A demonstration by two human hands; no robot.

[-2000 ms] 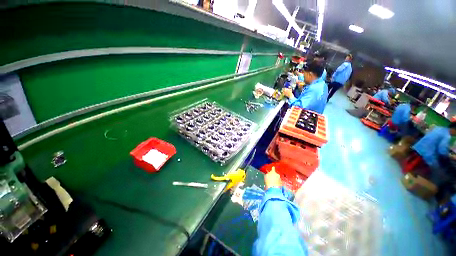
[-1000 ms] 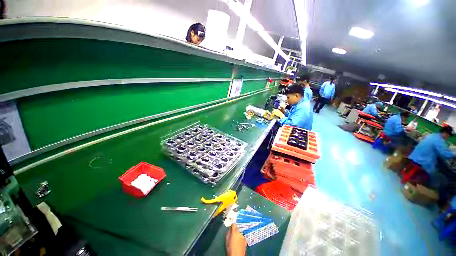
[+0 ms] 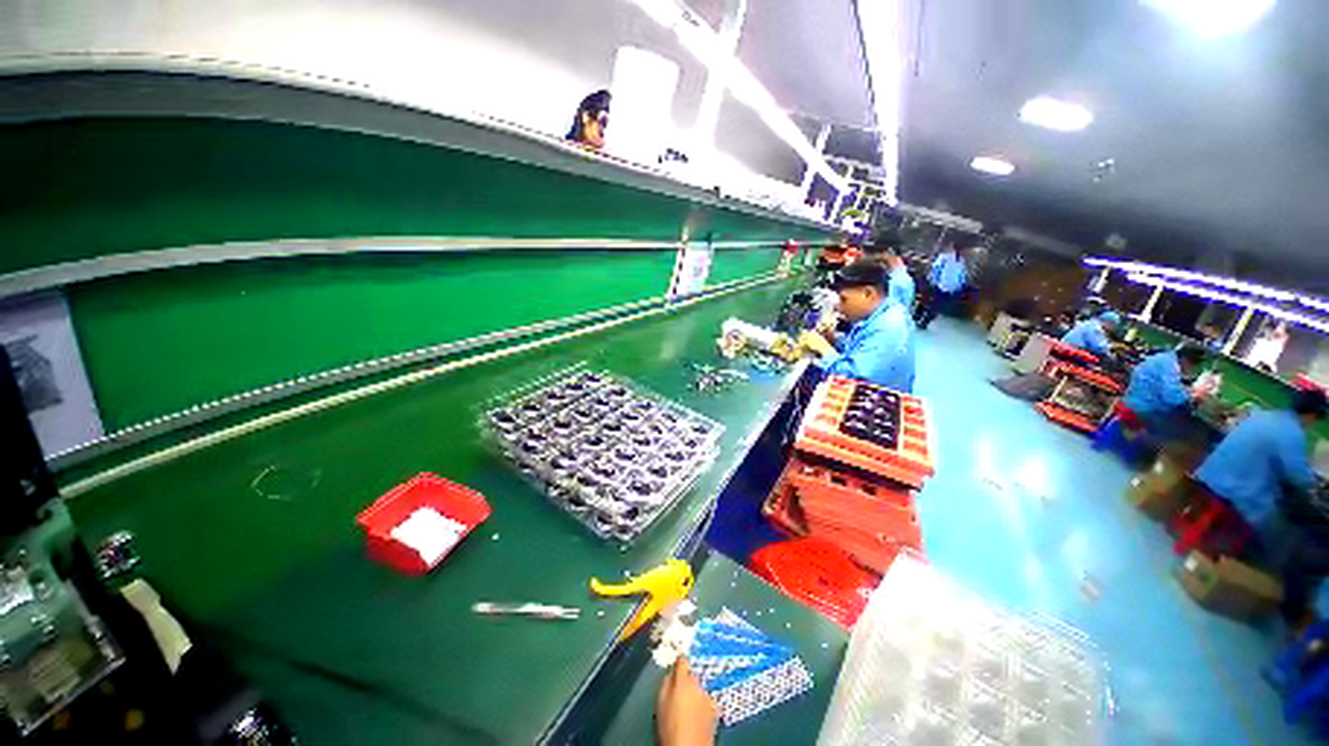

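My right hand [image 3: 685, 708] is at the bottom edge, cut off below. Its fingertips touch or nearly touch small white pieces [image 3: 673, 635] beside the fanned blue-and-white sticker strips [image 3: 751, 659] on the low green side table [image 3: 630, 711]. Whether it grips anything is unclear. My left hand is out of the picture. The yellow air blow gun [image 3: 656, 589] lies at the bench edge just above the white pieces.
A filled clear blister tray [image 3: 605, 449], a small red parts bin [image 3: 382, 534] and a thin silver tool [image 3: 526, 611] lie on the bench. Stacked orange-red trays [image 3: 853, 503] and empty clear trays [image 3: 962, 663] stand right. A dark fixture is left. A person in blue sits farther along.
My right hand has drawn back from near the red stool to the white pieces by the strips, uncovering the strips. Since one second ago it has barely moved. The camera view has shifted.
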